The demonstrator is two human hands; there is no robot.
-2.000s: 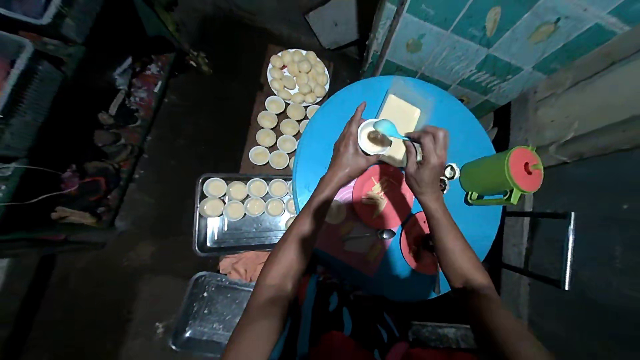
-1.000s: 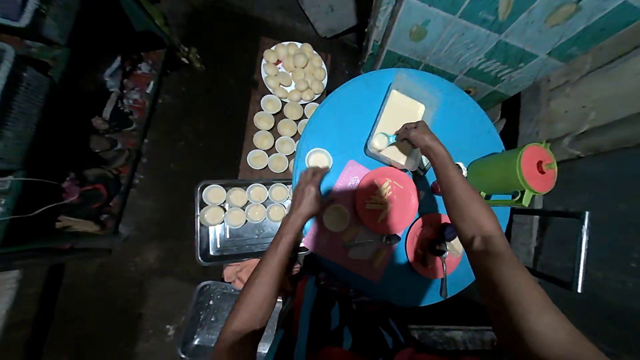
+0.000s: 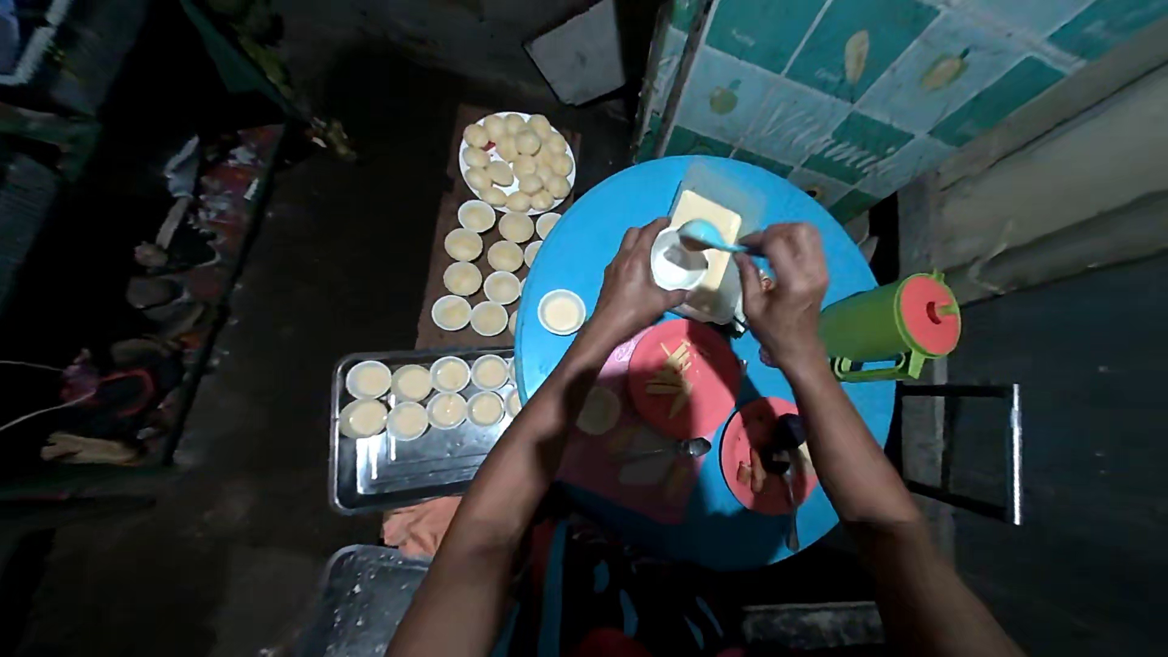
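My left hand [image 3: 639, 283] grips a small white cup [image 3: 677, 262] above the blue round table. In my right hand [image 3: 783, 283] is a light-blue spoon [image 3: 703, 234], its bowl over the cup's rim. Beneath both hands lies a clear plastic container [image 3: 712, 212] of pale yellow batter. A filled white cup [image 3: 561, 312] stands on the table left of my left hand. Nearer to me are a red plate [image 3: 707, 401] with pale strips and a second red plate [image 3: 753, 420] with food, a dark object and a utensil. A metal spoon [image 3: 695, 447] lies beside the first plate.
At right stands a green pitcher with a red lid [image 3: 862, 319]. Left of the table [image 3: 547, 246], a metal tray [image 3: 392, 479] holds several filled cups. Behind it, a brown board [image 3: 436, 342] bears more cups and a plate of pale round pieces [image 3: 566, 187]. A tiled wall [image 3: 821, 82] borders the table's far side.
One second ago my right hand was down in the batter container; it is now over a cup. My left hand has moved from near the filled cup to holding another cup over the container.
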